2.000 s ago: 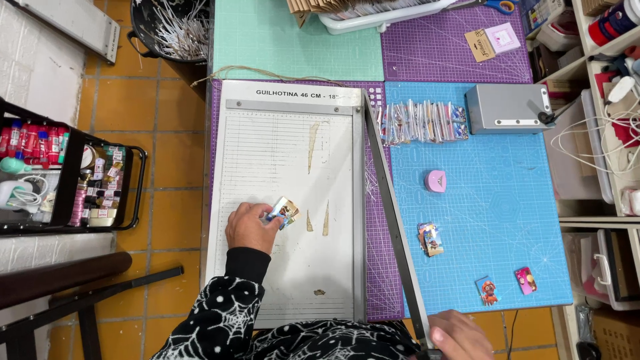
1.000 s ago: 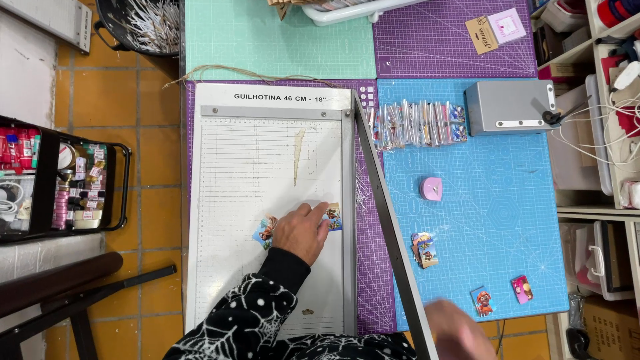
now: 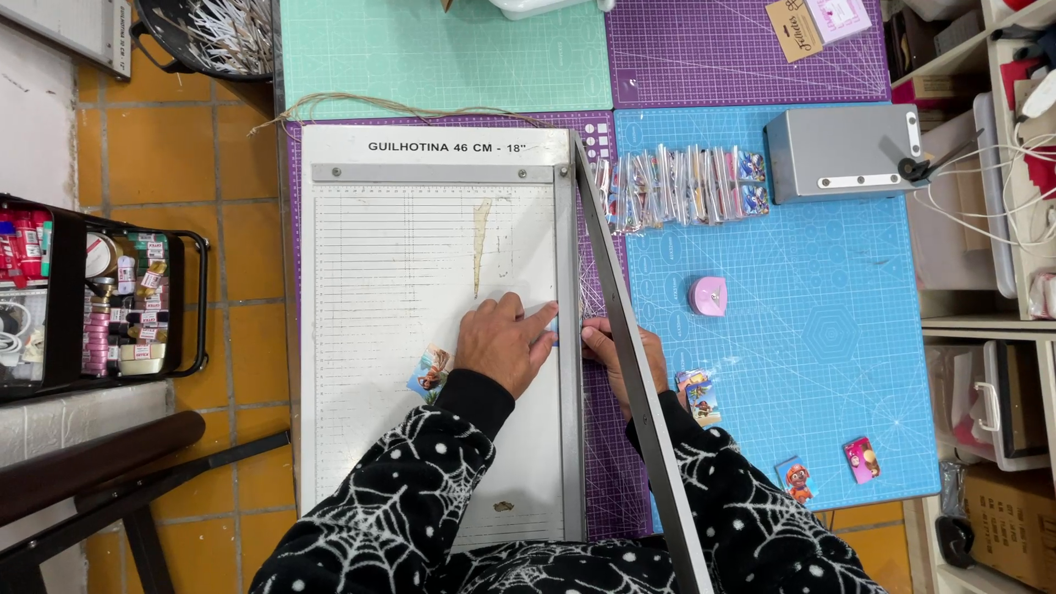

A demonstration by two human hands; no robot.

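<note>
My left hand [image 3: 507, 342] lies flat on the bed of a guillotine paper cutter [image 3: 371, 289], its fingers pressing a small card [image 3: 552, 327] against the metal edge rail. Most of that card is under the fingers. My right hand [image 3: 627, 363] is just across the rail, partly behind the raised cutter blade arm [image 3: 635, 355], thumb and fingertips together at the edge; whether they pinch the card cannot be made out. Another printed card [image 3: 430, 373] rests on the bed by my left wrist. To the right, a small pile of printed cards [image 3: 701, 398] sits beside my right sleeve.
On the blue cutting mat [image 3: 825, 330] are a pink corner punch [image 3: 708, 296], an orange-figure card [image 3: 796, 478], a pink card [image 3: 863, 459] and a grey metal box [image 3: 841, 153]. A row of clear packets [image 3: 685, 188] lies behind. A black bin of paper strips [image 3: 223, 37] stands at upper left.
My right hand has left the lower end of the blade arm and come up beside the rail. My left hand remains on the cutter bed, over the card at the rail.
</note>
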